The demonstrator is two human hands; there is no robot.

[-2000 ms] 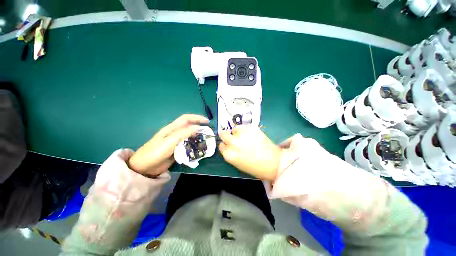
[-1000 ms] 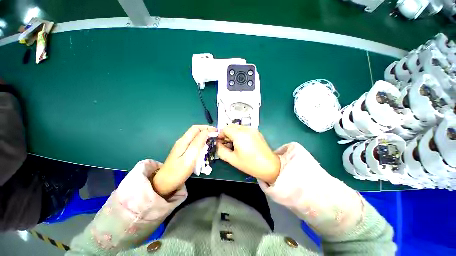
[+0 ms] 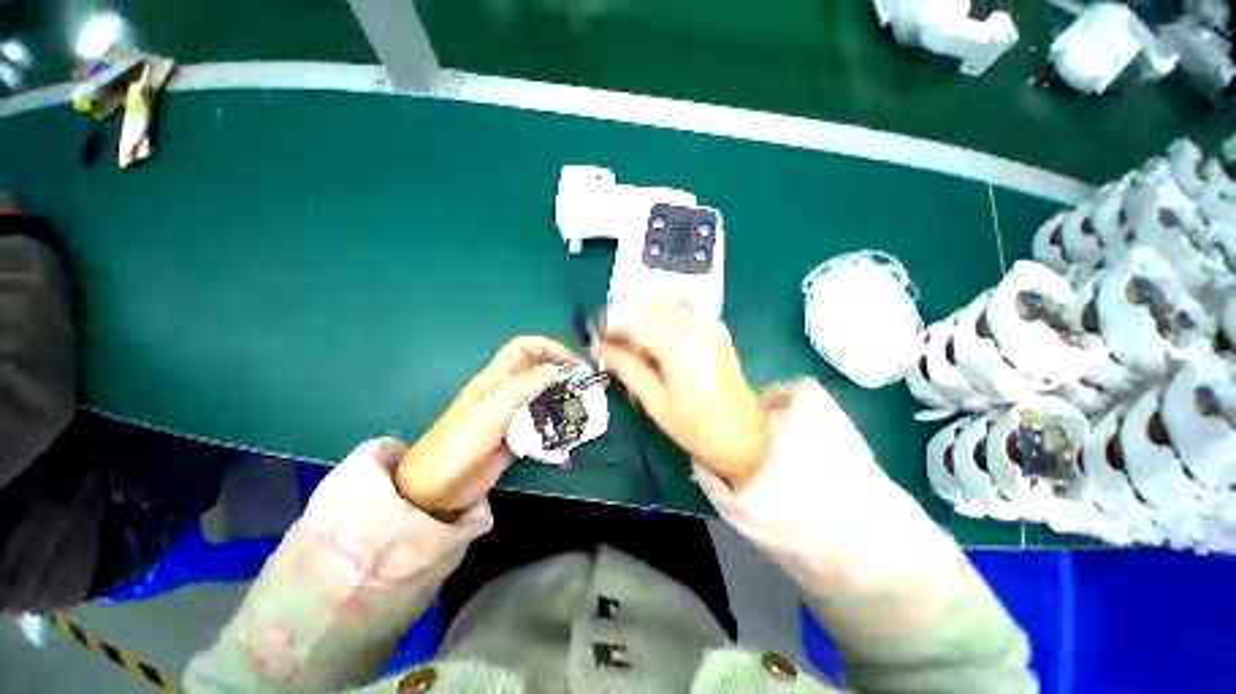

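Observation:
A white camera housing [image 3: 664,278] lies on the green bench, its black lens panel [image 3: 681,239] facing up and a white side arm [image 3: 586,203] at its upper left. My left hand [image 3: 468,427] holds a round white part with a dark circuit board [image 3: 560,418], opening up, below and left of the housing. My right hand [image 3: 698,386] is over the housing's lower end and hides it. Its fingertips are blurred beside the round part, near a dark thin strand; whether they grip it is unclear.
A pile of thin white rings [image 3: 862,319] lies right of the housing. Leaning columns of round white parts [image 3: 1037,325] stand at the right. Scraps or tools [image 3: 138,119] lie at the far left. A pale rail [image 3: 610,111] edges the bench. A person's dark sleeve [image 3: 34,353] is at the left edge.
The round part has turned so its circuit board faces up again. My right hand has moved slightly right and up from it, over the housing. The view has shifted a little.

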